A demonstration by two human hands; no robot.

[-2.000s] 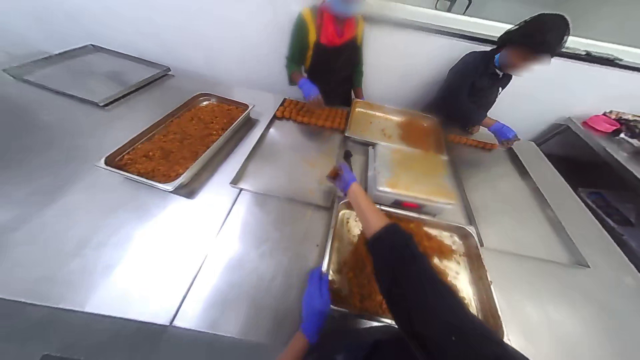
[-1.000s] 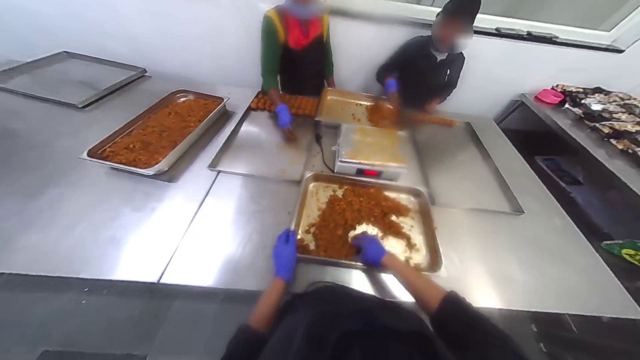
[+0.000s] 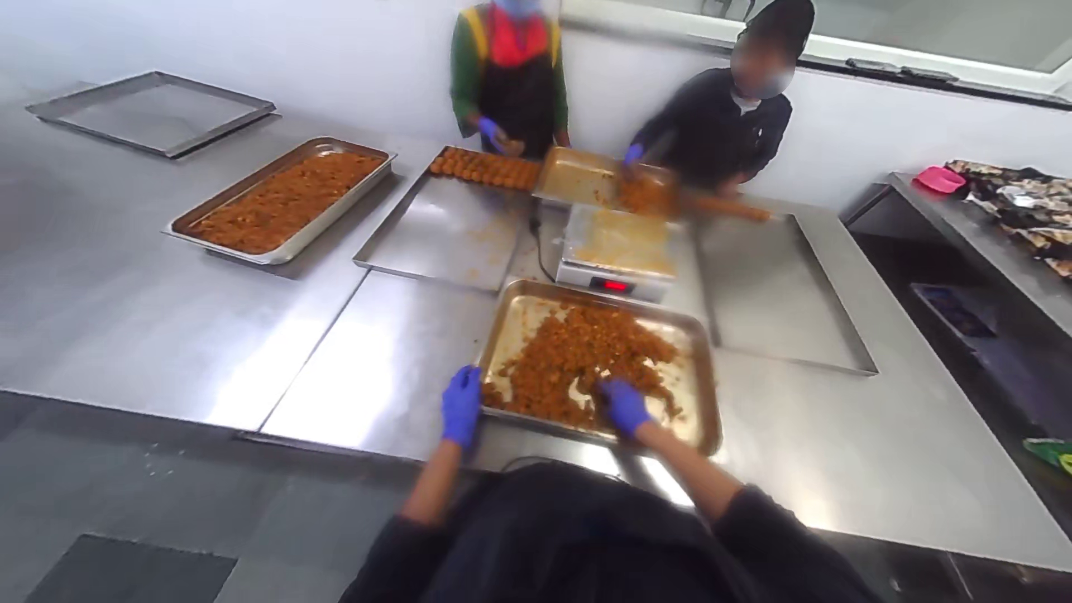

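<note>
A metal tray [image 3: 710, 394] holding a crumbly reddish-brown food mixture [image 3: 578, 352] lies at the table edge before me. My left hand [image 3: 461, 406], in a blue glove, is at the tray's near left corner; whether it grips the rim cannot be told. Down in the mixture near the front rim is my right hand [image 3: 624, 406], also blue-gloved, its fingertips partly hidden and blurred. Just behind the tray stands a digital scale [image 3: 615, 283] with a red display and a smeared, food-stained top.
Two people stand across the table [image 3: 335, 335], hands near another food tray [image 3: 578, 176] and rows of brown balls [image 3: 486, 167]. Flat trays [image 3: 444, 226] [image 3: 787, 293] flank the scale. A deep pan of mixture [image 3: 285, 201] and an empty tray [image 3: 159, 113] lie left.
My right hand has come back from beside the scale into the near tray's mixture, where it was one second ago too. The person at the left has drawn a gloved hand back from the flat tray.
</note>
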